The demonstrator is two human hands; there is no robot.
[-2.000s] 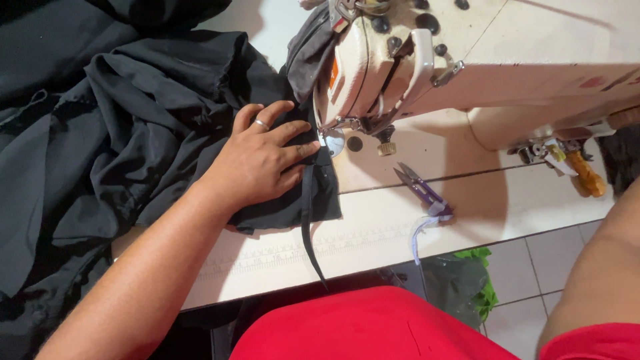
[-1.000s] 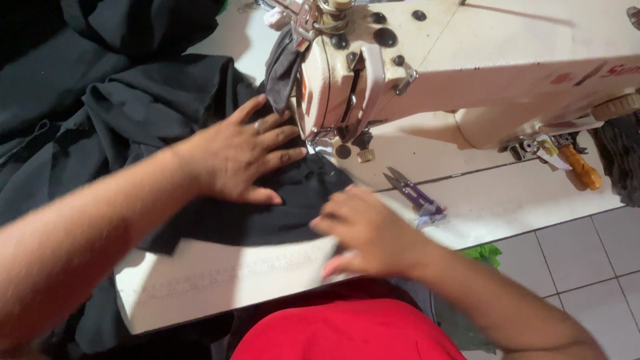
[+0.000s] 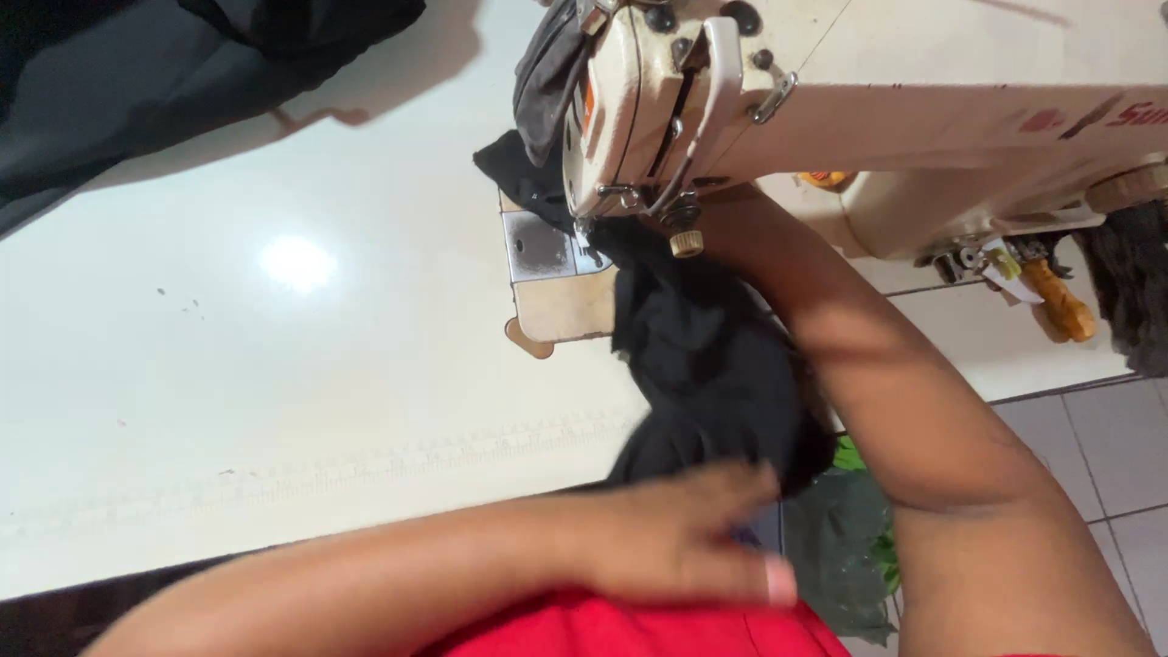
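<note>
Black fabric runs under the needle area of a white industrial sewing machine and hangs over the table's front edge. My left hand, blurred, is at the fabric's lower end near my lap, fingers spread; no grip on the cloth shows. The right forearm reaches up beneath the machine arm, and my right hand is mostly hidden behind the machine head and the fabric, so its fingers cannot be seen. Beside the cloth, the metal needle plate is exposed.
More black fabric lies at the table's upper left. A ruler scale runs along the white tabletop. A grey cloth hangs on the machine head. At right are an orange-handled tool and dark material.
The black fabric that covered the table left of the needle has moved right and toward my lap. My left hand has moved down from the needle area, and my right hand has gone under the machine arm.
</note>
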